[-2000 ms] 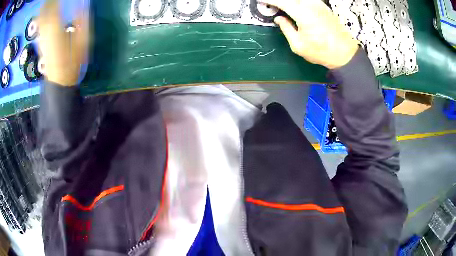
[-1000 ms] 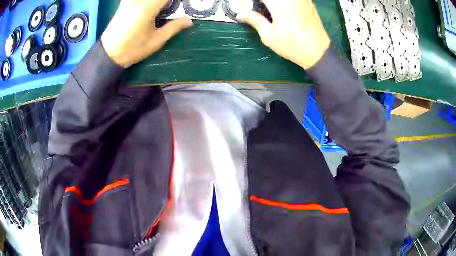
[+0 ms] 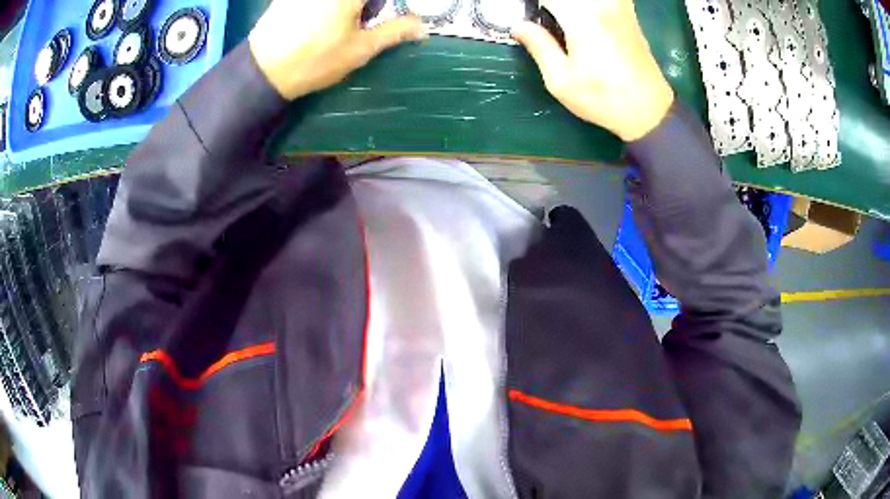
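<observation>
A metal plate [image 3: 457, 31] carrying black disc parts with pale centres lies at the top edge of the picture on the green bench, partly cut off. My left hand [image 3: 317, 44] is at the plate's left end, thumb along its near edge, fingers cut off by the frame. My right hand [image 3: 600, 63] is at the right end, thumb at the near edge, around a dark disc part. Both hands hold the loaded plate by its ends. The end discs are mostly hidden by the hands.
A blue tray [image 3: 195, 86] with several loose discs is at the left. Bare perforated plates [image 3: 768, 93] lie overlapped at the right. Below the bench are a blue crate [image 3: 634, 255] and a cardboard box [image 3: 820, 226]. Clear stacked trays [image 3: 44, 302] stand at the lower left.
My left hand has come from the blue tray to the plate's left end. My right hand has stayed at the right end. The view has shifted slightly, leaving less of the plate visible.
</observation>
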